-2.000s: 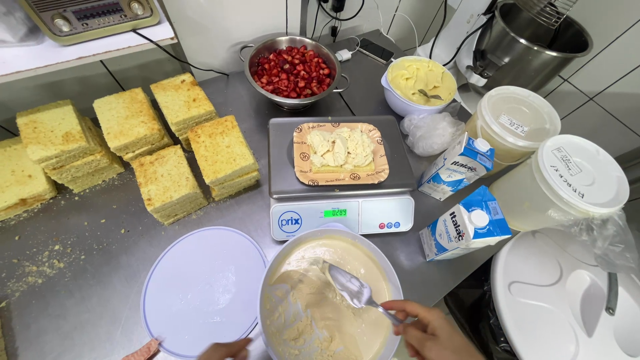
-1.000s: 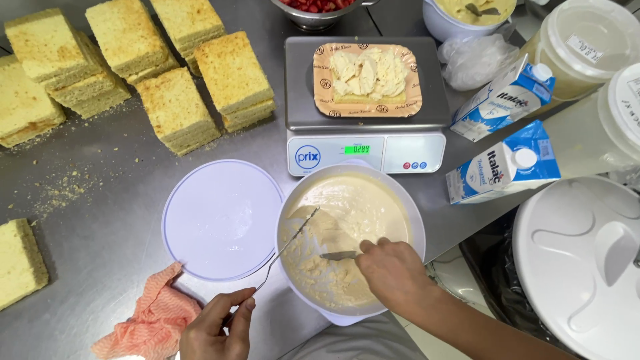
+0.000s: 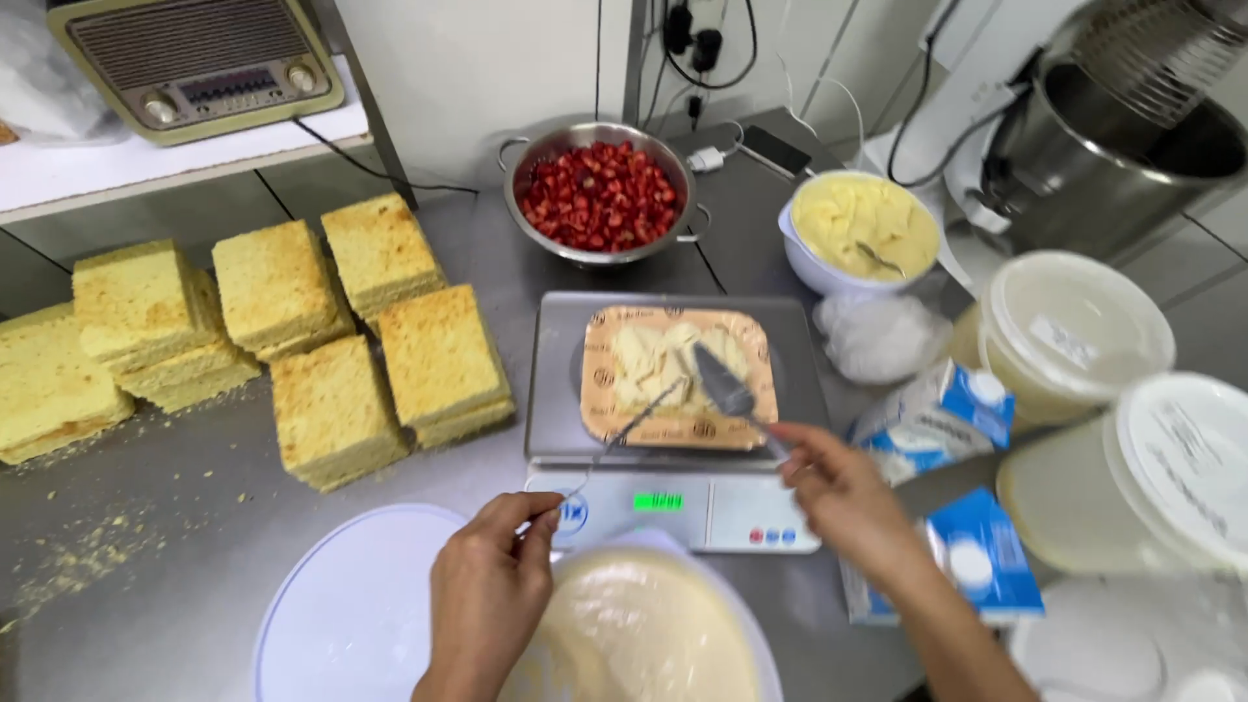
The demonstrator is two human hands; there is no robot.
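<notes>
My left hand (image 3: 502,575) pinches the handle of a thin metal utensil (image 3: 639,424), whose tip reaches the cream at the patterned paper tray's near side. In my right hand (image 3: 843,497) is a metal cake server (image 3: 721,380), its blade over the pale cream (image 3: 648,366) in the tray. The paper tray (image 3: 600,419) sits on the platform of a digital kitchen scale (image 3: 795,341) with a lit green display. Below the scale, a white bowl (image 3: 765,653) holds pale cream. A round white lid (image 3: 341,595) lies left of it, partly behind my left hand.
Stacked sponge cake pieces (image 3: 444,361) stand at left. A steel colander (image 3: 512,200) of chopped strawberries (image 3: 600,195) and a bowl of yellow cream (image 3: 863,229) are behind. Milk cartons (image 3: 985,546), lidded plastic tubs (image 3: 1082,322) and a stand mixer bowl (image 3: 1092,166) line the right side.
Both hands and their utensils have moved from the white bowl of cream up to the paper tray on the scale. The view has shifted.
</notes>
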